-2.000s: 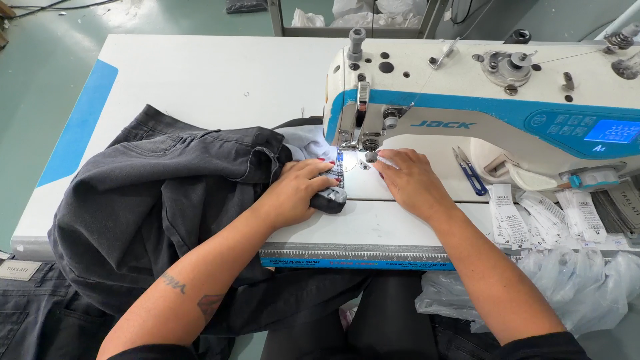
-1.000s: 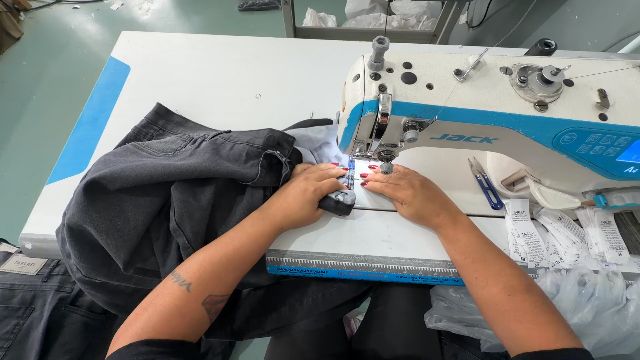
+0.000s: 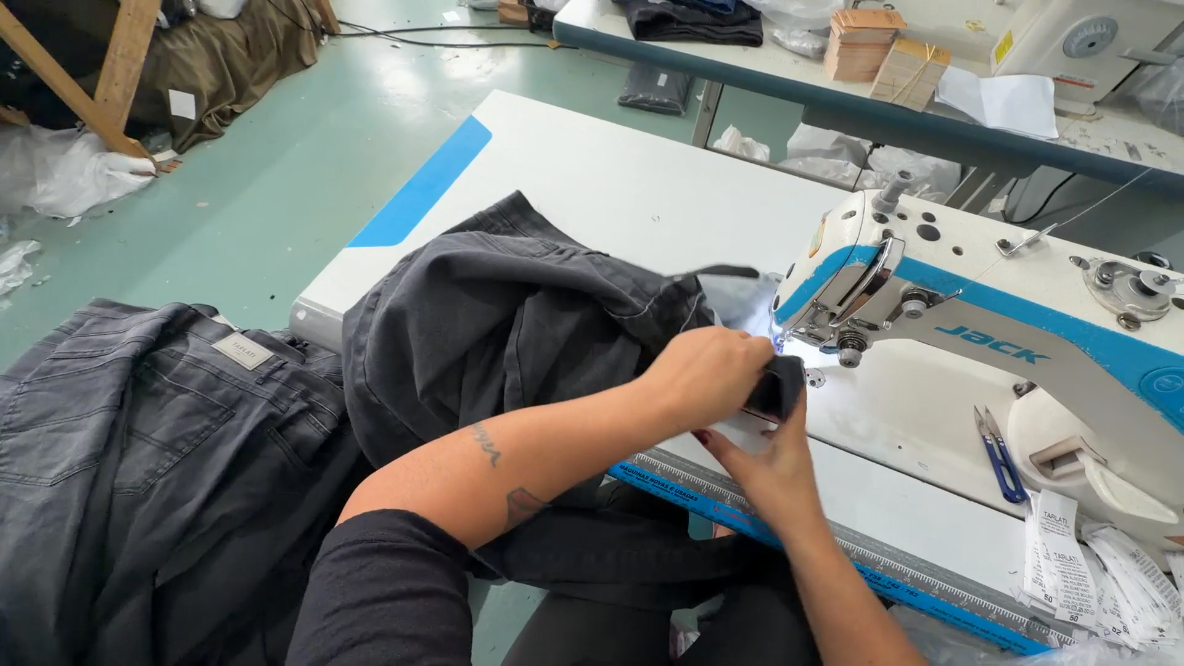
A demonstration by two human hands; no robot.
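Observation:
Dark grey denim trousers (image 3: 518, 324) lie bunched on the white sewing table, left of the Jack sewing machine (image 3: 980, 305). In front of the lit needle area, my left hand (image 3: 708, 375) grips a folded dark edge of the garment. My right hand (image 3: 772, 462) holds the same dark folded piece (image 3: 780, 388) from below and the right, its thumb under my left hand. The needle and presser foot are partly hidden behind the hands and cloth. Pale lining fabric (image 3: 735, 301) shows beside the machine head.
Blue-handled thread snips (image 3: 1001, 458) lie beside the machine, above a pile of printed white care labels (image 3: 1059, 560). More dark jeans (image 3: 176, 416) rest at the left. A ruler strip (image 3: 703, 481) runs along the table's front edge. Behind stands another worktable (image 3: 786, 88) with card stacks.
The view has swung left. Both hands were flat by the needle; now they have come together, holding the dark folded edge raised in front of the machine head.

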